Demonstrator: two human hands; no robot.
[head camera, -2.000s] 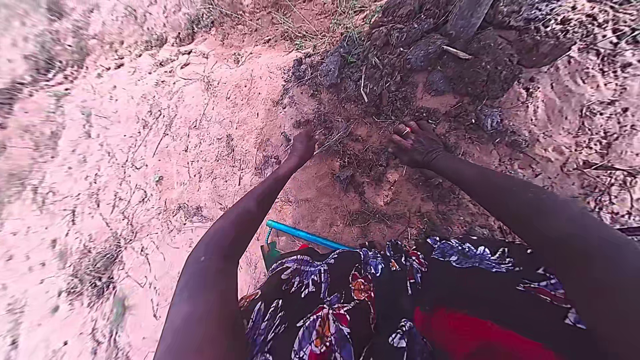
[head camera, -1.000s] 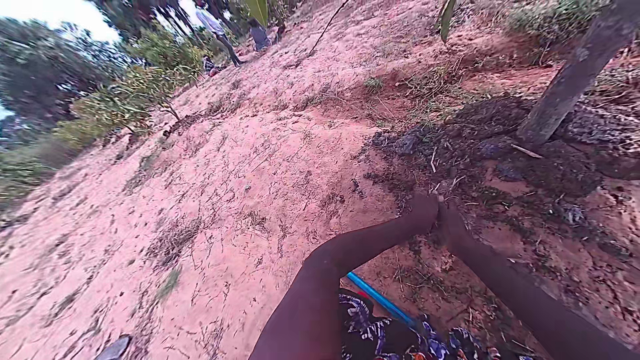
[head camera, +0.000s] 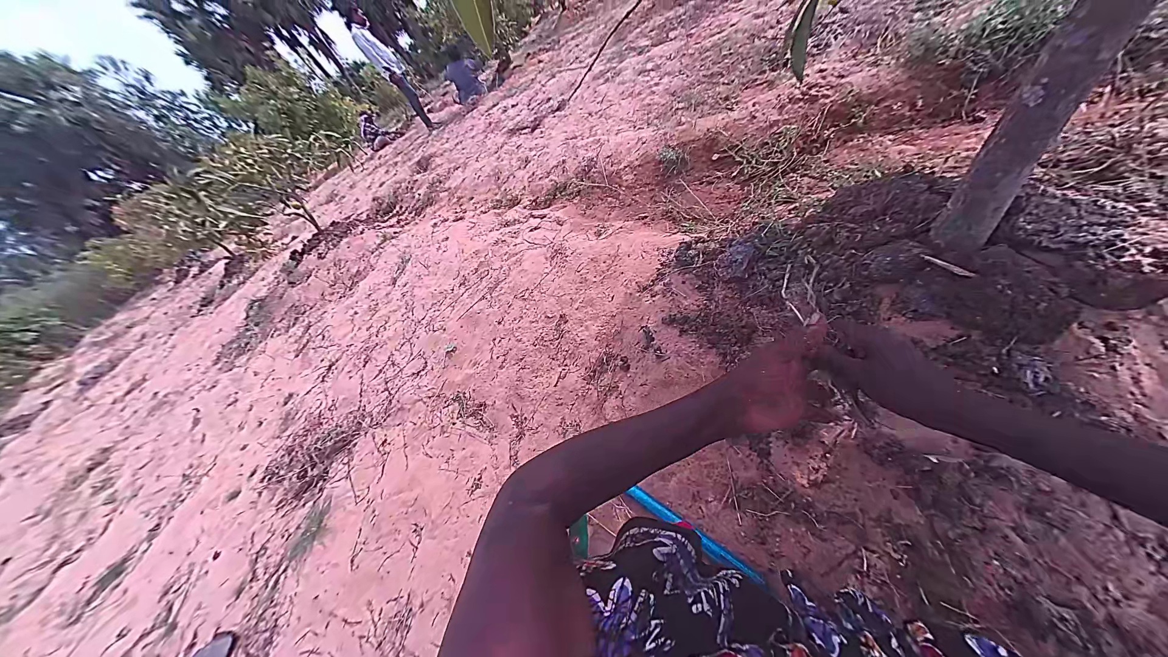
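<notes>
My left hand (head camera: 776, 383) is closed on a small bunch of dry plant stems (head camera: 803, 297), whose thin ends stick up above the fingers. Touching it from the right, my right hand (head camera: 871, 365) has its fingers at the same stems; whether it grips them I cannot tell. Both hands are over dark, clumped soil and plant litter (head camera: 995, 297) around the foot of a slim tree trunk (head camera: 1031, 128). Below the hands, a blue rod or pipe (head camera: 693, 534) lies across beside my patterned cloth (head camera: 675, 584).
Reddish sloping ground (head camera: 438, 356) with dry twigs spreads to the left. Green shrubs (head camera: 265, 173) line the far left. Several people are farther up, one a standing person (head camera: 388, 59). Leaves (head camera: 801, 36) hang at the top. A dark object (head camera: 217, 645) is at the bottom left edge.
Two seconds ago my hands were apart over the litter; now they are together, with stems showing between them. The view has tilted up toward the slope and the people.
</notes>
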